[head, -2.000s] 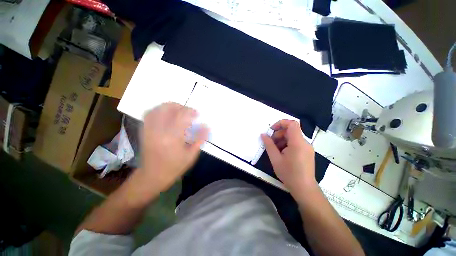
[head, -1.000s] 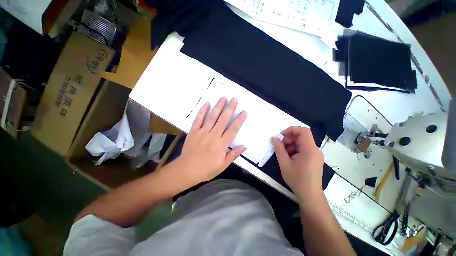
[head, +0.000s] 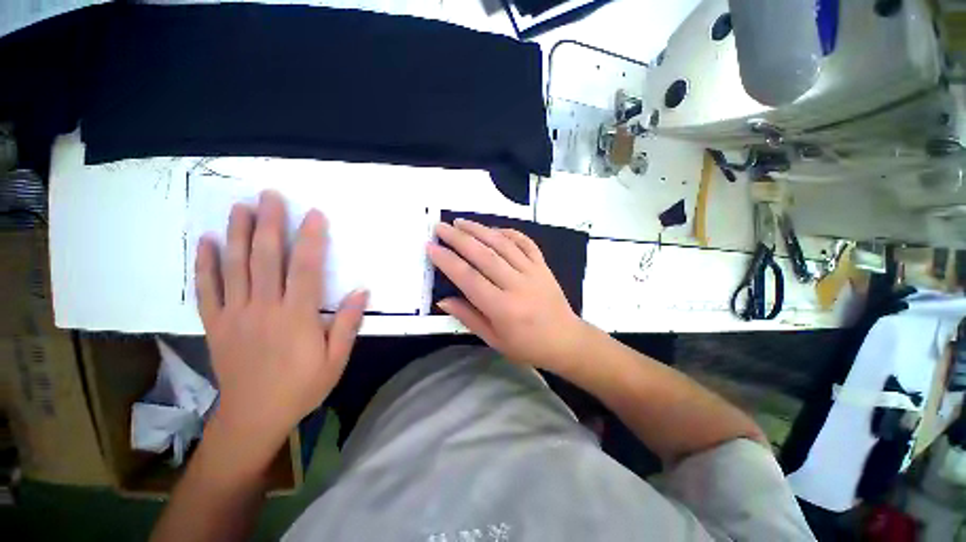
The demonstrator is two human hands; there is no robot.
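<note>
A white paper pattern [head: 371, 228] lies on the white table extension over a black cut piece [head: 561, 259], which shows at its right end and as thin dark lines at its edges. My left hand [head: 270, 307] lies flat on the paper, fingers spread, holding nothing visible. My right hand [head: 503, 281] rests palm down across the paper's right end and the black piece, fingers close together; whether anything is under the fingertips is hidden. A long black cut panel [head: 307, 85] lies behind the paper, reaching toward the needle area.
The cream sewing machine [head: 816, 85] stands at the right. Black-handled shears [head: 759, 284] and a small dark scrap [head: 673, 214] lie near its base. A cardboard box [head: 117, 413] with crumpled white paper [head: 175, 408] is below left. White and black pieces [head: 874, 408] lie at far right.
The view has turned, so the table edge now runs level. My right hand has gone from a pinch at the paper's end to lying flat there. My left hand stays spread on the paper.
</note>
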